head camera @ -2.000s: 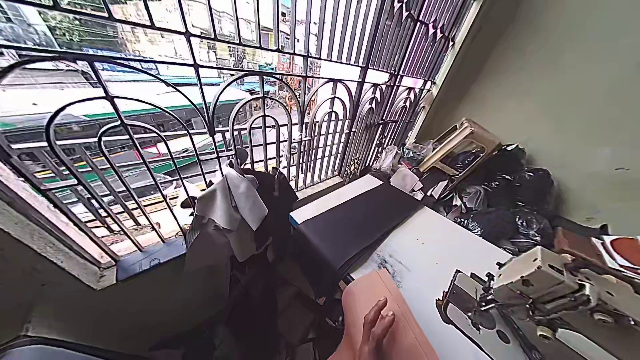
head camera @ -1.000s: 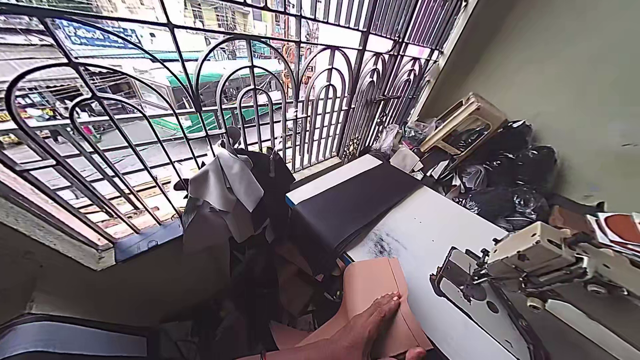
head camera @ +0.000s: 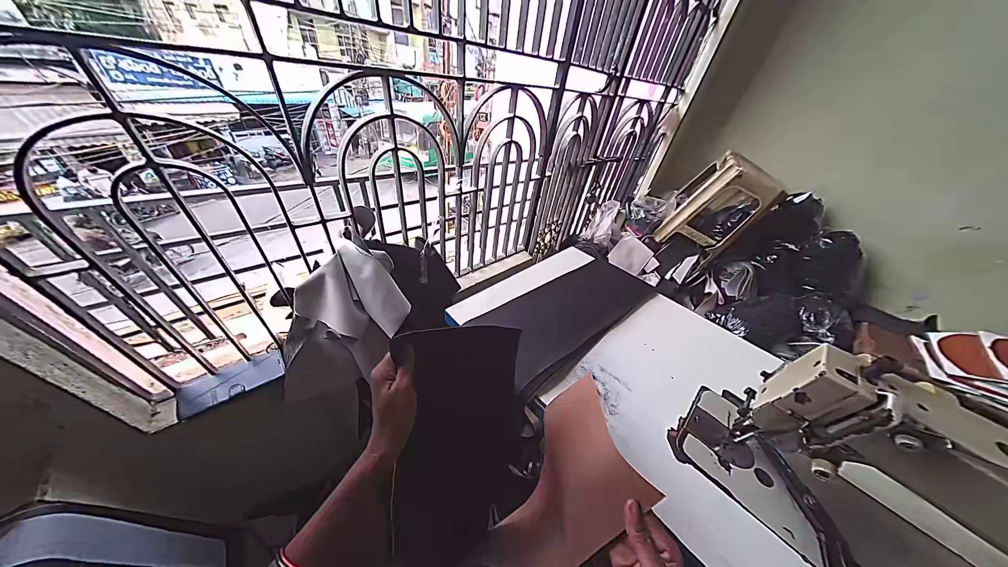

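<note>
My left hand (head camera: 394, 398) grips the upper left edge of a black sheet of material (head camera: 457, 425), which hangs upright in front of me. At the bottom, my right hand (head camera: 646, 539) pinches the lower right corner of a salmon-coloured sheet (head camera: 587, 472) between thumb and fingers. This sheet is curved and partly overlaps the white table's near edge. More black sheets (head camera: 559, 315) lie stacked across the white table (head camera: 701, 370), behind both hands. An industrial sewing machine (head camera: 819, 386) stands to the right of my right hand.
Grey and black cloth pieces (head camera: 350, 291) hang by the window grille (head camera: 386, 118) at left. Beyond the table lie a beige plastic stool (head camera: 720, 205) on its side and black plastic bags (head camera: 819, 268). Sheets with orange-brown shapes (head camera: 965, 354) lie behind the machine.
My left hand, not seen two seconds ago, now holds up a black sheet. The salmon sheet, flat under a hand one second ago, is now lifted and bent. The view has shifted.
</note>
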